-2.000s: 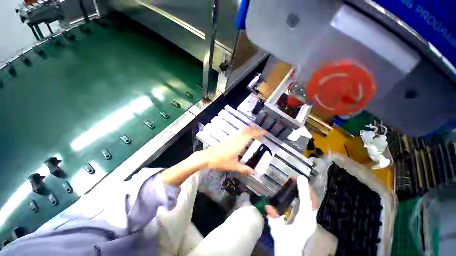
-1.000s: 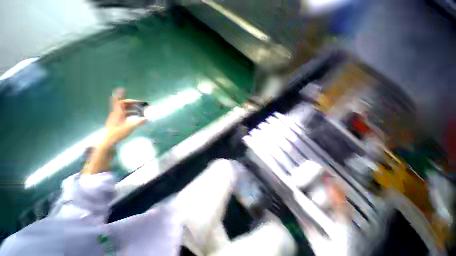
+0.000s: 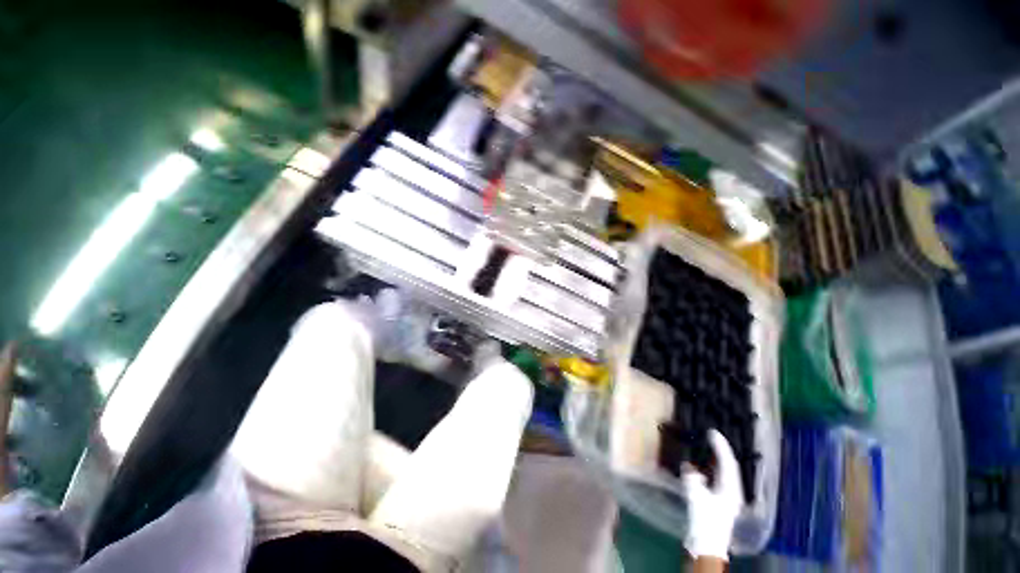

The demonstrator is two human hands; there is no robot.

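Note:
My right hand (image 3: 714,509), in a white glove, reaches into the near end of the parts tray (image 3: 766,392). Its thumb and a finger are spread over the black plastic parts (image 3: 699,336); blur hides whether it grips one. The parts stand in tight rows, with a pale liner showing at the near left corner. My left hand (image 3: 7,392), bare, is cut off by the left edge over the green conveyor, and its fingers cannot be made out. The white-and-black printing jig (image 3: 490,272) sits on the grooved metal table (image 3: 392,213), with neither hand on it.
The green conveyor (image 3: 67,168) runs along the left with small fittings on it, behind a metal edge (image 3: 241,241). The red emergency stop button (image 3: 727,28) and grey machine head hang above. Stacked dividers (image 3: 833,218), a green bag (image 3: 822,347) and blue bins (image 3: 822,481) stand right of the tray.
My left hand has moved to the left edge; the dark part it held over the belt is not visible now. My right hand has moved from the jig to the tray. The view has swung right.

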